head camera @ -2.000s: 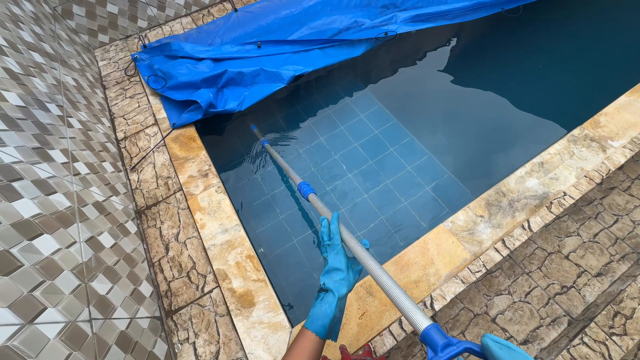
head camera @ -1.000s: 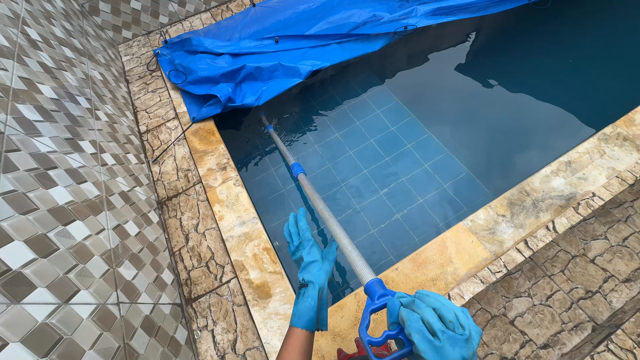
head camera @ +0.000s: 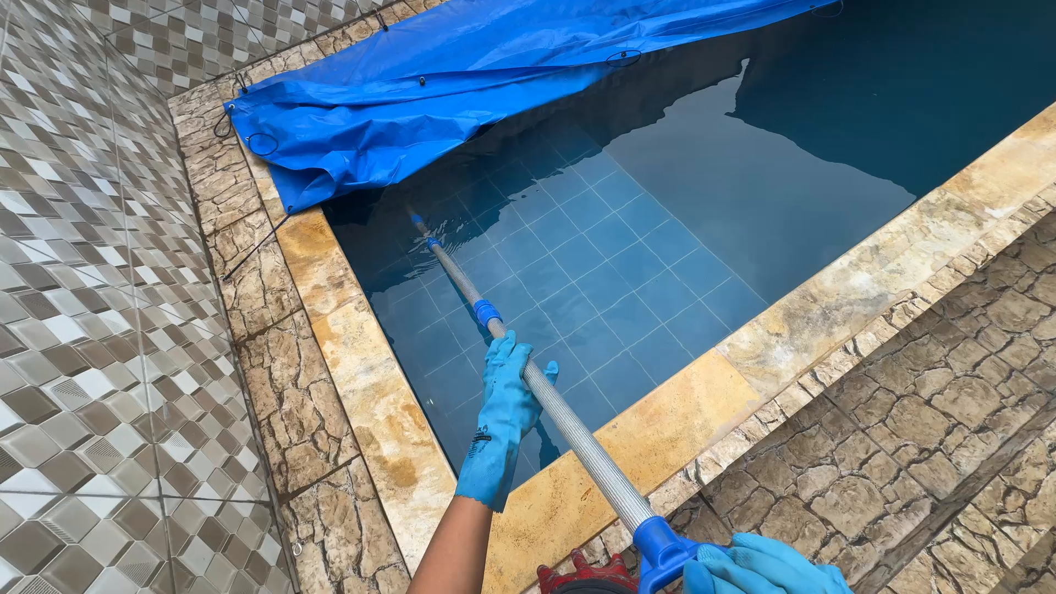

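Observation:
A telescopic metal pole (head camera: 577, 437) with blue collars slants across the view, its far end under the pool water (head camera: 610, 272). My left hand (head camera: 511, 396), in a blue rubber glove, is around the shaft just below a blue collar (head camera: 487, 312). At the lower right my right hand (head camera: 755, 569), gloved alike, grips the blue plastic handle (head camera: 664, 551) at the pole's near end; its lower part is cut off by the frame. Whatever is fixed to the submerged end cannot be made out.
A blue tarpaulin cover (head camera: 371, 124) with cord loops lies bunched over the pool's far left corner. Stone coping (head camera: 379, 404) borders the water, with stone-patterned paving (head camera: 924, 412) beyond. A tiled wall (head camera: 99, 330) stands at left. A red and black object (head camera: 590, 573) is at the bottom edge.
My left hand, apart from the pole one second ago, is now closed around it. The handle and my right hand have moved toward the lower right.

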